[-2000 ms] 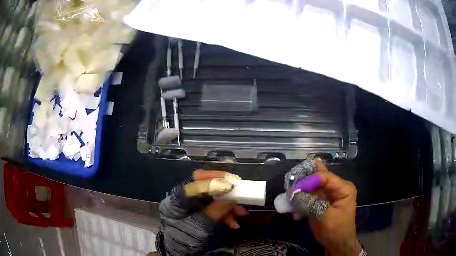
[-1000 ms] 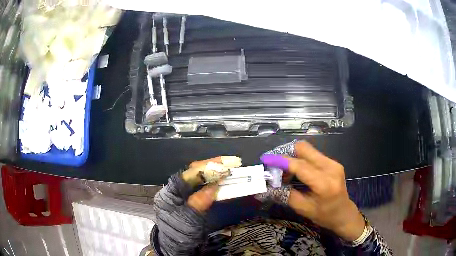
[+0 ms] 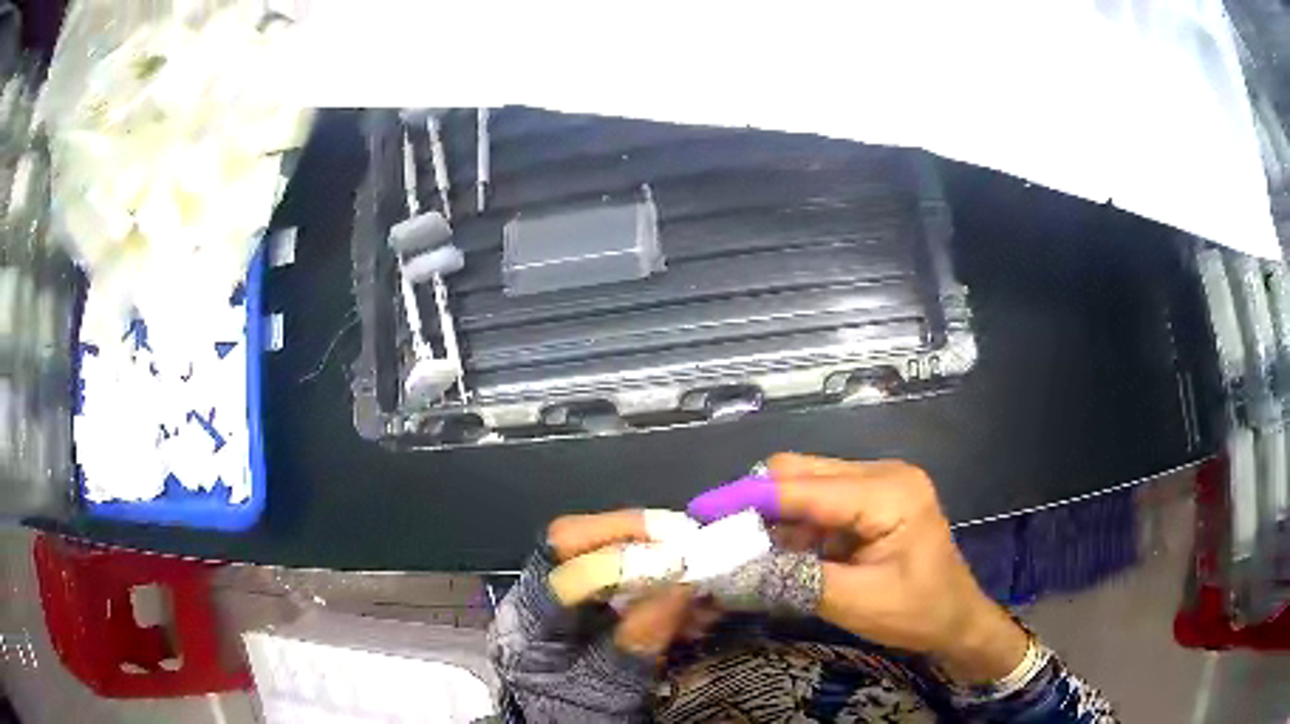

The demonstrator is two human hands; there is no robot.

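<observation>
A short white body (image 3: 724, 547) is held between my two hands in front of the bench's near edge. My left hand (image 3: 616, 566), in a grey fingerless glove with pale finger covers, grips its left part. My right hand (image 3: 863, 552), with a purple cap on the thumb and speckled grey finger sleeves, closes on its right end. The fingers hide much of the body, and no T-shaped part shows at it. Several T-shaped parts (image 3: 432, 262) lie at the left side of the grooved tray (image 3: 792, 269).
A blue bin (image 3: 256, 424) of white scraps stands at the left, with a clear bag of cream-coloured pieces (image 3: 177, 127) over its back. A large white sheet (image 3: 792, 71) lies behind the tray. Small white rectangles (image 3: 275, 333) lie beside the bin. Red stools (image 3: 135, 622) are below.
My right hand, earlier apart from the body with a small pale piece, has come up against the body's right end. That piece no longer shows. The camera view has shifted.
</observation>
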